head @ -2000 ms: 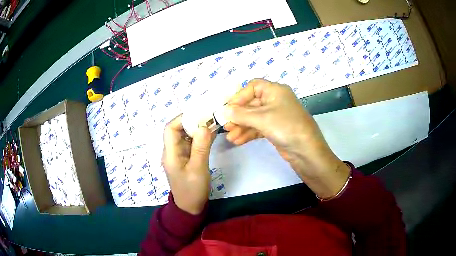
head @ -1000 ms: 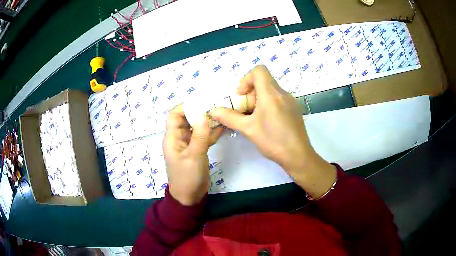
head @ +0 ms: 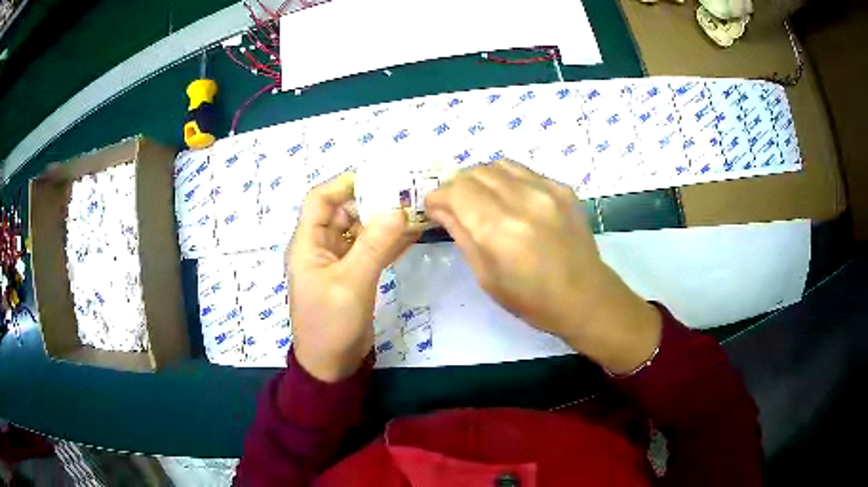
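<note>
A cream-white plastic housing (head: 379, 193) with a small dark recess is held over the bench, in front of the adhesive pad sheet (head: 333, 138) with blue 3M logos. My left hand (head: 335, 271) grips the housing's left end, thumb on its lower edge. My right hand (head: 533, 252) is at the housing's right end, fingertips bent onto it beside the recess. The right fingers hide that end, and I cannot tell whether they hold a small part. The housing's upper edge blurs into the white sheet behind.
An open carton (head: 157, 257) of blue-printed white pieces stands left. A yellow-and-black screwdriver (head: 201, 114) lies upper left. Red leads (head: 255, 52) lie by a white cover sheet (head: 428, 43). Cardboard (head: 752, 204) with cream shells (head: 720, 24) is at right. Bare liner (head: 709, 271) lies lower right.
The right fingers have moved from pinching at the housing's right end to lying bent over it beside the recess. The recess shows again. The bench items sit lower in the picture as the view shifted.
</note>
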